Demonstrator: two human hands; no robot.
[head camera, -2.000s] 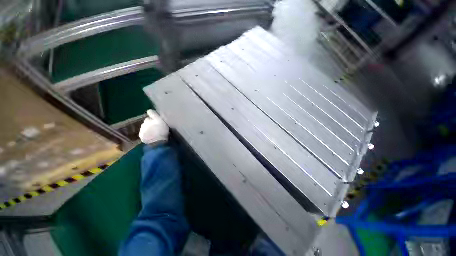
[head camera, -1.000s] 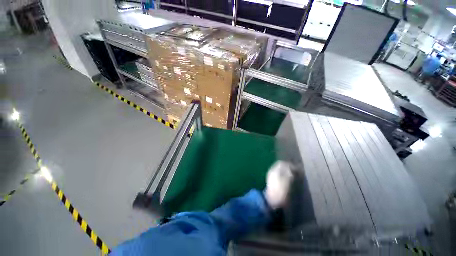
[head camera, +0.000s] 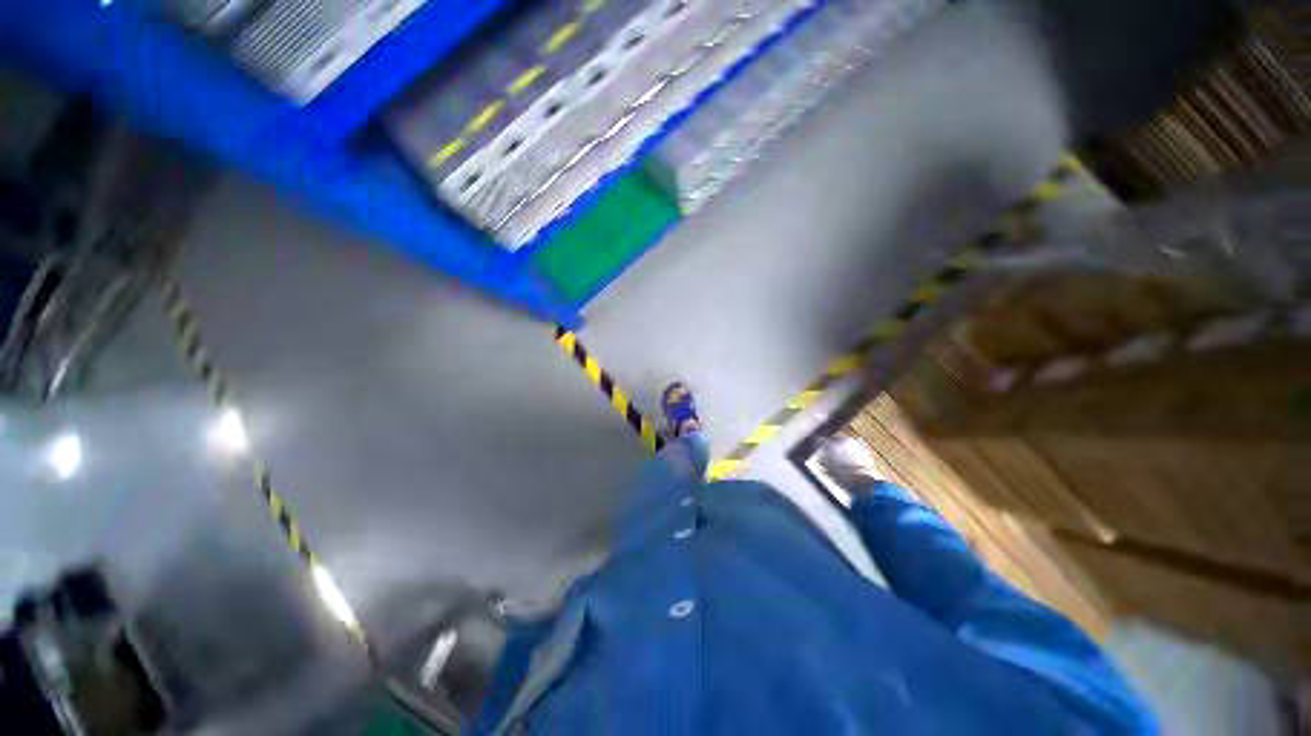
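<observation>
My right hand (head camera: 845, 467), in a pale glove, is small and blurred at the end of the blue sleeve, right of centre. It is beside a thin grey frame edge (head camera: 820, 482); whether it grips this edge cannot be told. My left hand cannot be made out. A blurred cart part with a silver bar (head camera: 436, 659) is at the lower left. The blue smock (head camera: 690, 633) fills the bottom middle.
A blue storage rack (head camera: 417, 237) holds rows of silver units (head camera: 575, 122) and a green mat (head camera: 611, 237) at the upper left. Brown cartons (head camera: 1150, 475) stand at the right. Yellow-black tape (head camera: 611, 388) crosses the grey floor. One shoe (head camera: 680, 406) shows.
The view has swung away from the green-matted cart and its silver units, down to my body, the floor and the blue rack. The gloved hand against the units is no longer seen there.
</observation>
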